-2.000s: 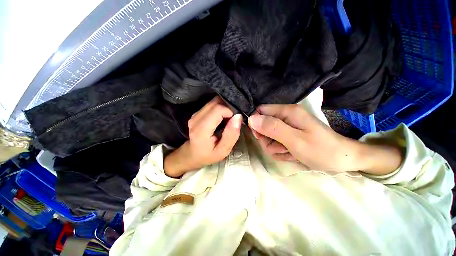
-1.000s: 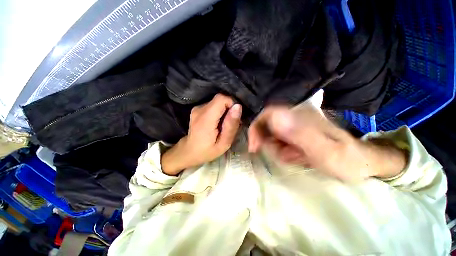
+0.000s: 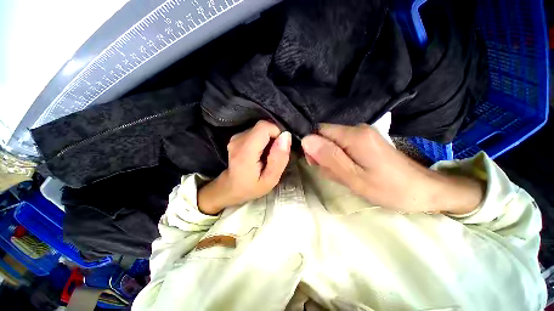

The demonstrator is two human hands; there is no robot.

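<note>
A large black garment (image 3: pixel 340 67) lies over my lap and against the table edge. A straight-sided black strip of it with a thin line of stitching or zip teeth (image 3: pixel 121 127) lies to the left. My left hand (image 3: pixel 255 164) pinches the garment's edge between thumb and bent fingers. My right hand (image 3: pixel 364 167) pinches the same edge just beside it, with a small gap between the two thumbs. Both hands are bare. I cannot tell whether a small tool is hidden in either hand.
A white table with a grey ruler-marked edge (image 3: pixel 130 51) is at the upper left. A blue mesh crate (image 3: pixel 516 79) stands at the right, with black cloth over its side. Another blue crate (image 3: pixel 45 234) and red and blue items are at the lower left.
My right hand, blurred and off the edge a second ago, is back at the edge beside my left hand. My left hand has kept its pinch and hardly moved.
</note>
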